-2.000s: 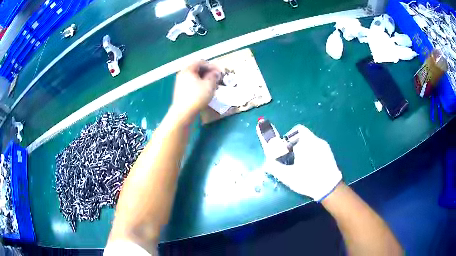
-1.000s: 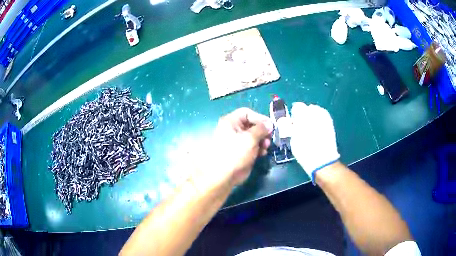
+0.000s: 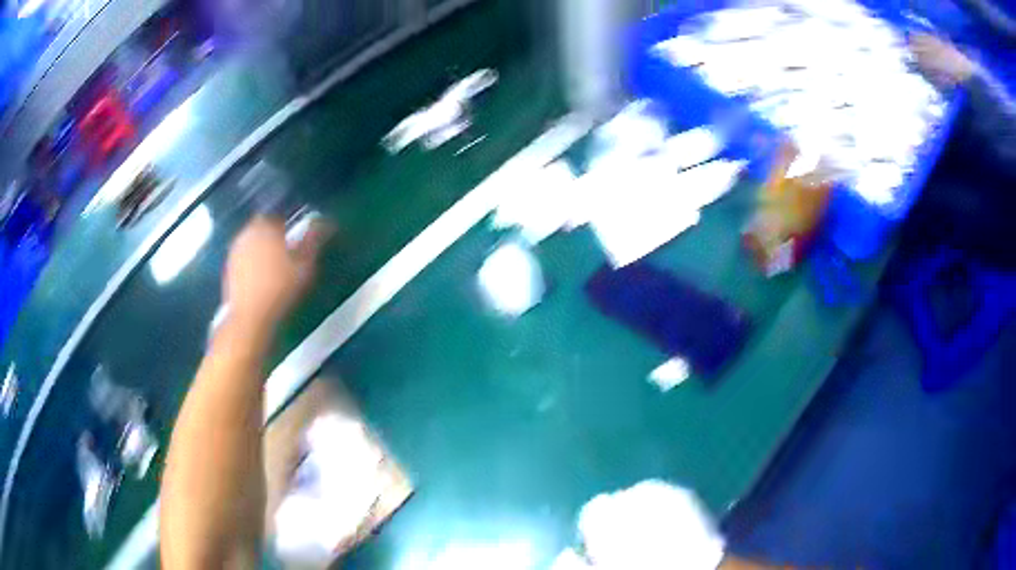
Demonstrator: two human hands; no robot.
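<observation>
The view is strongly blurred. My left hand [image 3: 267, 273], bare, reaches over the dark green conveyor belt beyond the pale rail [image 3: 373, 295]. A small whitish shape shows at its fingertips; whether it is held cannot be made out. My right hand [image 3: 652, 529], in a white glove, is at the bottom edge, partly cut off, and its fingers cannot be made out. The cardboard square [image 3: 396, 490] lies at lower left with a bright white patch on it. White units lie on the belt, one at the top [image 3: 446, 117] and others at left [image 3: 95, 479].
A soft white heap [image 3: 646, 195] and a separate white lump [image 3: 510, 278] lie near the rail. A dark flat phone [image 3: 674, 317] and an amber item [image 3: 789, 212] are beside the blue crate [image 3: 875, 234] of white parts. Another person's hand [image 3: 941, 56] is at the crate.
The view has swung right, and the pin pile is out of view. My left hand has left my right hand and reaches over the belt. My right hand is lower, and its unit no longer shows.
</observation>
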